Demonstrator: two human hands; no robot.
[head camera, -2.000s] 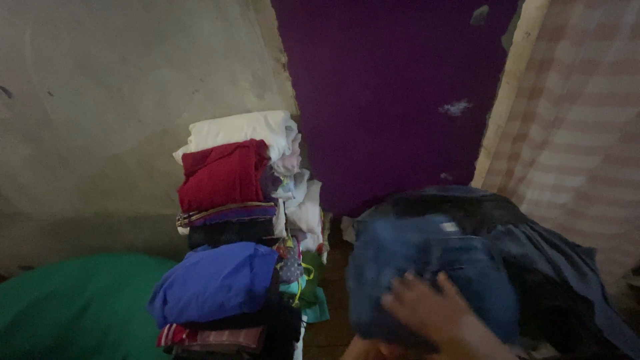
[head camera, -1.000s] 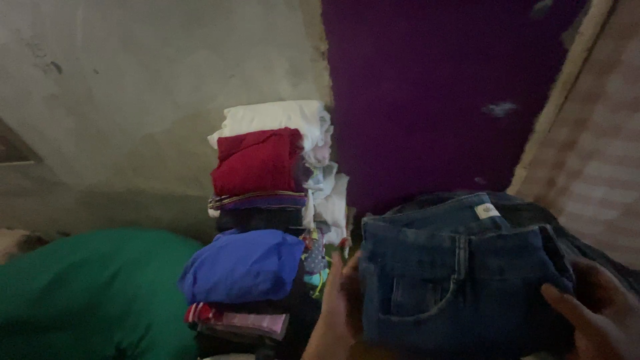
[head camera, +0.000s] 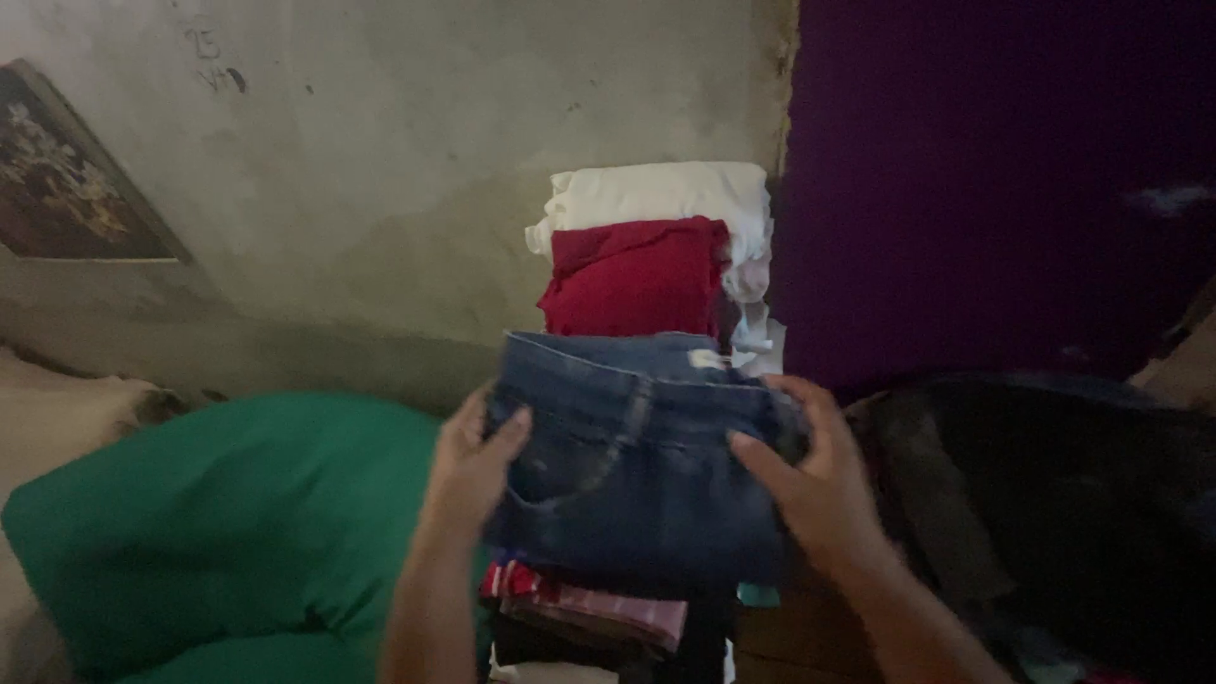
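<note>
A folded pair of blue denim jeans (head camera: 636, 475) is held between my two hands, its waistband toward the wall. My left hand (head camera: 475, 456) grips the left side, thumb on the front. My right hand (head camera: 812, 465) grips the right side in the same way. The jeans are over the stack of folded clothes and hide its middle. Beyond them show a red folded garment (head camera: 636, 280) and a white folded cloth (head camera: 679, 195); below them, a pink and red striped cloth (head camera: 594, 608). Whether the jeans touch the stack cannot be told.
A large green cloth-covered bundle (head camera: 237, 532) lies left of the stack. Dark clothes (head camera: 1026, 513) are heaped at the right. Behind stand a bare plaster wall (head camera: 456, 123) and a purple panel (head camera: 978, 190). A framed picture (head camera: 81, 180) is at the upper left.
The jeans have moved left, from in front of the dark heap to over the stack, held in both hands. They now cover the blue folded garment seen earlier. The view has swung left.
</note>
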